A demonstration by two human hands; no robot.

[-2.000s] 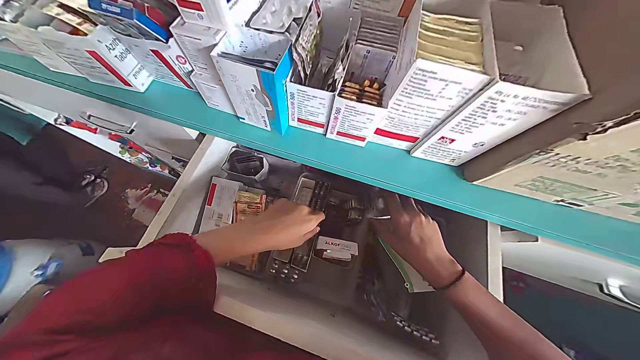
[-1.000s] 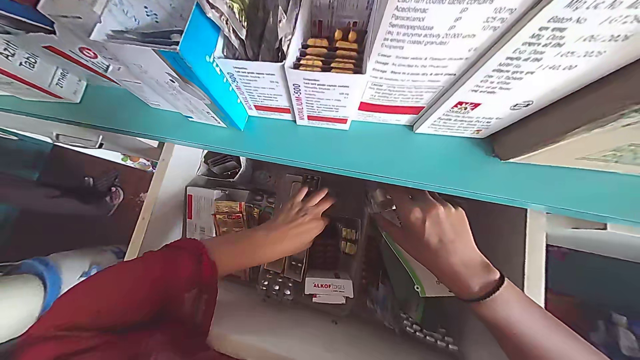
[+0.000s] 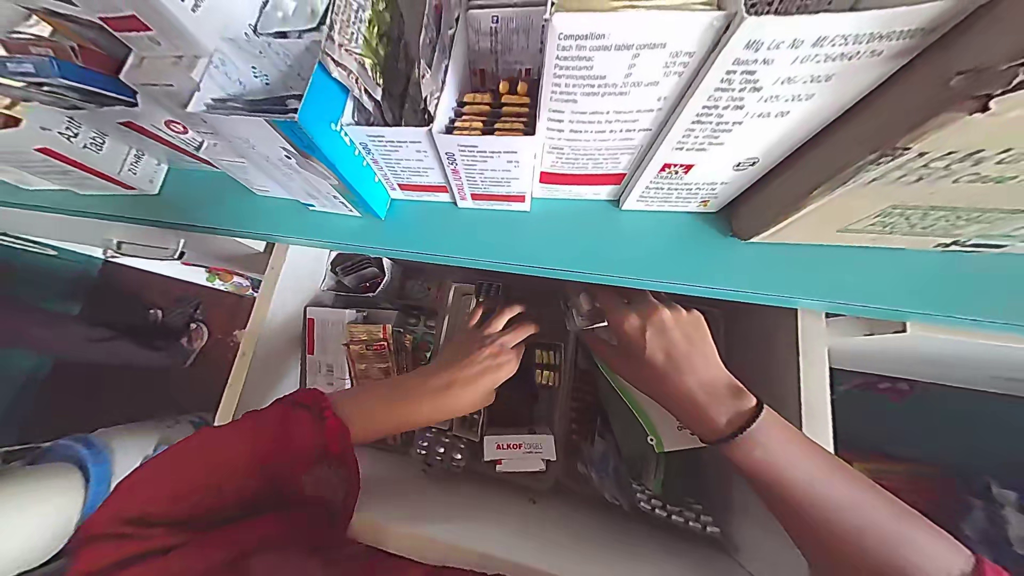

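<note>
An open white drawer [image 3: 448,500] below the teal shelf holds medicine packs. My left hand [image 3: 480,360] is over its middle, fingers spread, holding nothing, beside a tray with yellow capsule blisters [image 3: 547,366]. My right hand [image 3: 660,344] grips a small clear-and-silver blister pack [image 3: 588,312] at the drawer's back, under the shelf edge. Below that hand lie a green-edged white packet [image 3: 660,412] and a silver blister strip [image 3: 676,510]. A small white Alkof carton [image 3: 519,448] stands nearer the front. Gold foil packs [image 3: 370,352] lie left of my left hand, with silver blisters [image 3: 440,450] below it.
The teal shelf [image 3: 512,244] crosses above the drawer, bearing open medicine cartons [image 3: 588,104] and a brown cardboard box [image 3: 920,184] at right. A white cup-like container [image 3: 358,274] with dark strips stands at the drawer's back left. Another person's foot [image 3: 194,336] shows at far left.
My left hand has lifted off the dark strips it touched and its fingers have spread. My right hand stays at the drawer's back right. The view has moved closer to the shelf.
</note>
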